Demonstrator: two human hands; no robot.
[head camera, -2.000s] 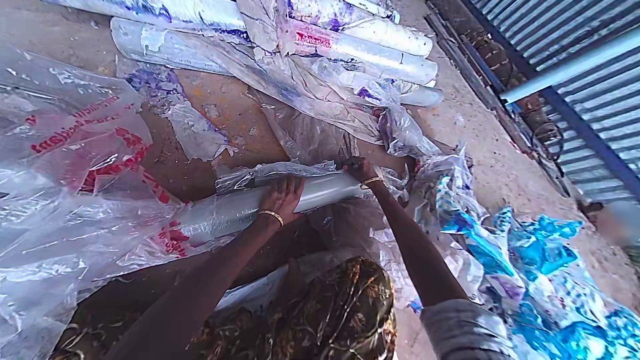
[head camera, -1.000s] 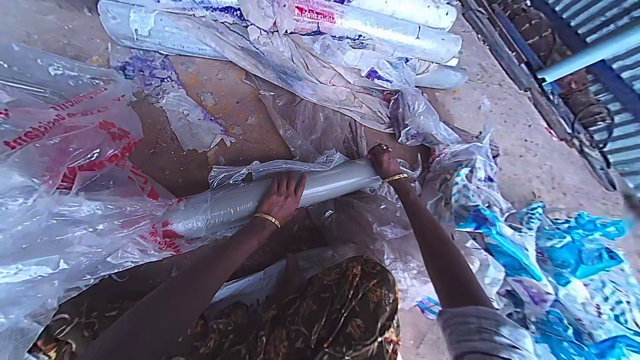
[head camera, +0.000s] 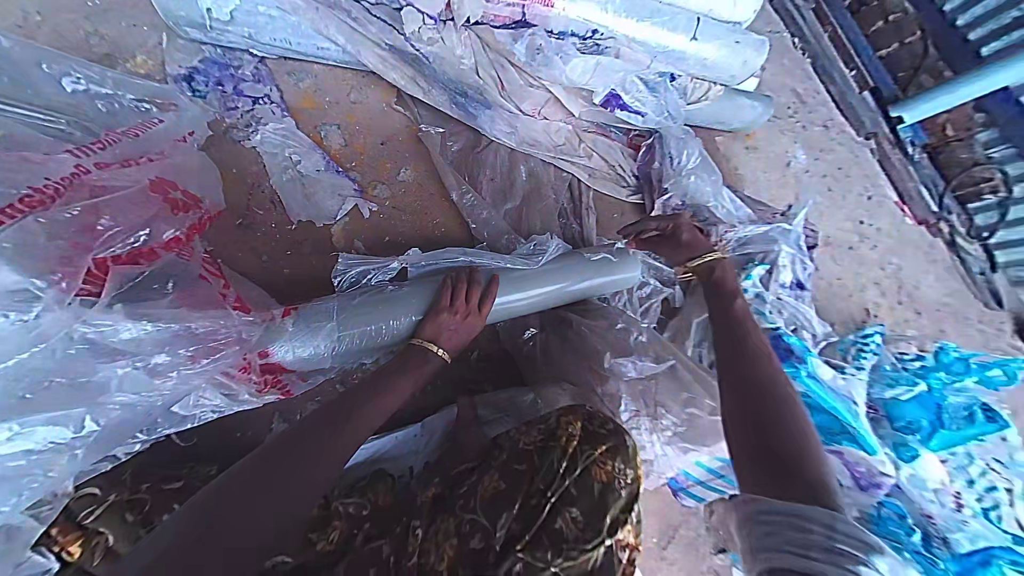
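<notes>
A roll of clear plastic film (head camera: 560, 286) lies across the middle of the view, tilted slightly up to the right. My left hand (head camera: 458, 312) rests flat on top of it, fingers spread and pointing away from me. Crumpled loose film (head camera: 480, 258) lies along the roll's far side. At the roll's right end is my right hand (head camera: 672, 240), fingers bent by the end and the film there; whether they pinch the film cannot be told. Clear plastic sheeting with red print (head camera: 128, 264) covers the roll's left part.
Several wrapped rolls (head camera: 640, 36) lie at the top, with crumpled sheets over them. A torn purple-stained piece (head camera: 280, 152) is on the dusty floor. Blue and white plastic sheets (head camera: 920, 408) are heaped at the right. Metal bars (head camera: 872, 112) and corrugated sheet stand at the upper right.
My right hand was on the roll's right end and has moved a little beyond it, uncovering that end. My left hand stays on the roll. The view has shifted slightly.
</notes>
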